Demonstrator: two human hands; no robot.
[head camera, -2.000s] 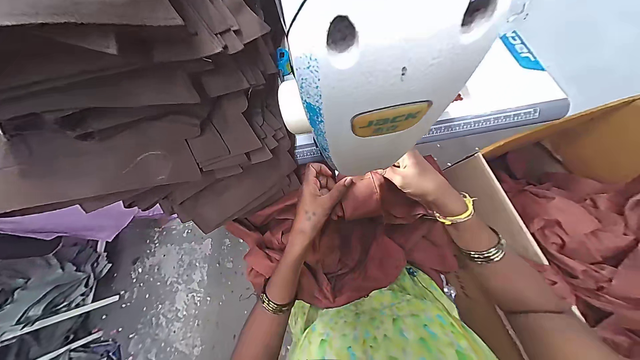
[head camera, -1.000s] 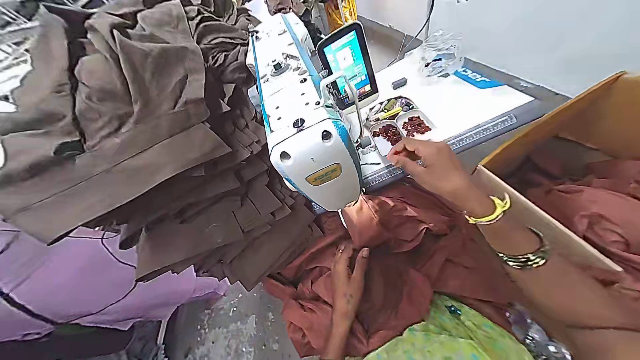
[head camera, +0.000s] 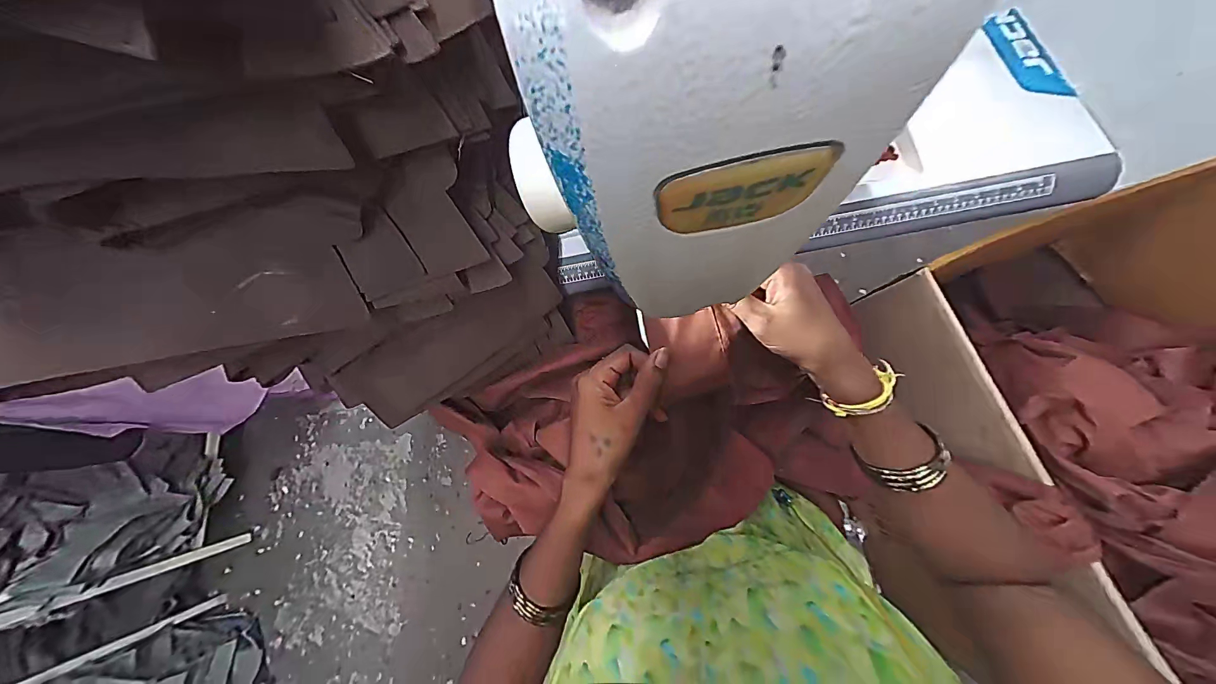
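Note:
The white head of a Jack sewing machine (head camera: 703, 114) fills the upper middle and hides its needle area. Below it, rust-red fabric (head camera: 703, 456) lies bunched over the lap. My left hand (head camera: 613, 408) pinches the fabric's edge between thumb and fingers, just under the machine head. My right hand (head camera: 793, 318) grips the same fabric close to the head's lower right edge, fingers curled and fingertips partly hidden. A folded, seamed part of the fabric stretches between both hands.
Stacked dark brown cloth pieces (head camera: 190, 228) stand at the left. A cardboard box (head camera: 988, 380) holding more rust-red fabric (head camera: 1121, 408) is at the right. Lilac cloth (head camera: 142, 404) and grey cloth bundles (head camera: 95, 513) lie lower left. The machine bed (head camera: 997, 180) carries a ruler strip.
One second ago my right hand was beside the trays of small dark red pieces; now it is at the fabric under the machine head. The view has moved much closer to the machine.

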